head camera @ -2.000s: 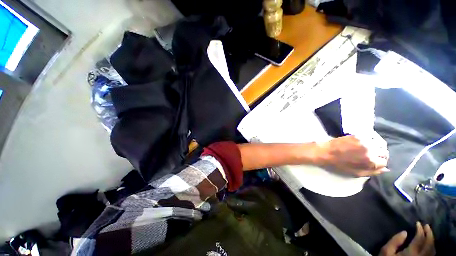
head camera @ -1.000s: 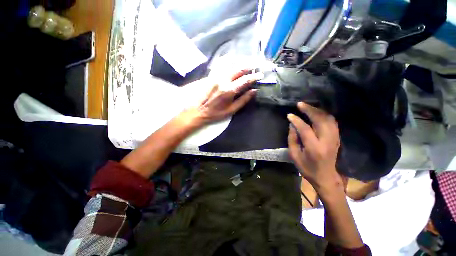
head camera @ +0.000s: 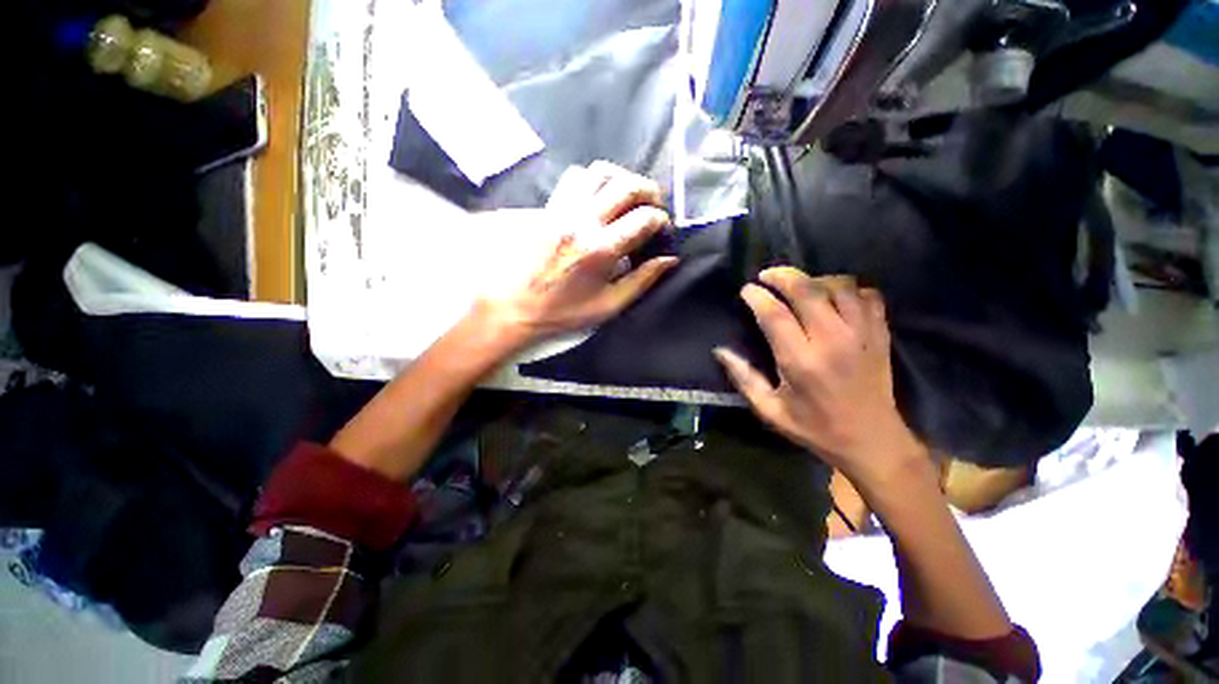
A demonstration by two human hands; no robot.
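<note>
A large black garment panel (head camera: 969,294) lies on the white machine table, under the sewing machine head (head camera: 802,60) and to its right. Shinier grey-black lining cloth (head camera: 588,67) lies beyond my left hand. A small white strip (head camera: 709,187) shows on the cloth just below the machine head. My left hand (head camera: 582,261) rests at the panel's left edge with bent fingers. My right hand (head camera: 822,354) presses on the panel right of it, fingers bent, thumb apart. Whether either hand pinches the cloth cannot be told. The presser foot is hard to make out.
A white strip-like piece (head camera: 475,114) lies over a dark corner of cloth at the table's left. A wooden edge (head camera: 281,201) holds a phone (head camera: 238,123) and a yellowish bottle (head camera: 147,56). Black cut pieces (head camera: 201,401) lie at left. White cloth (head camera: 1069,575) is heaped at lower right.
From the side view two seconds ago, the view has turned to the machine. Since one second ago, the cloth by the needle area has shifted and both hands have moved slightly on it.
</note>
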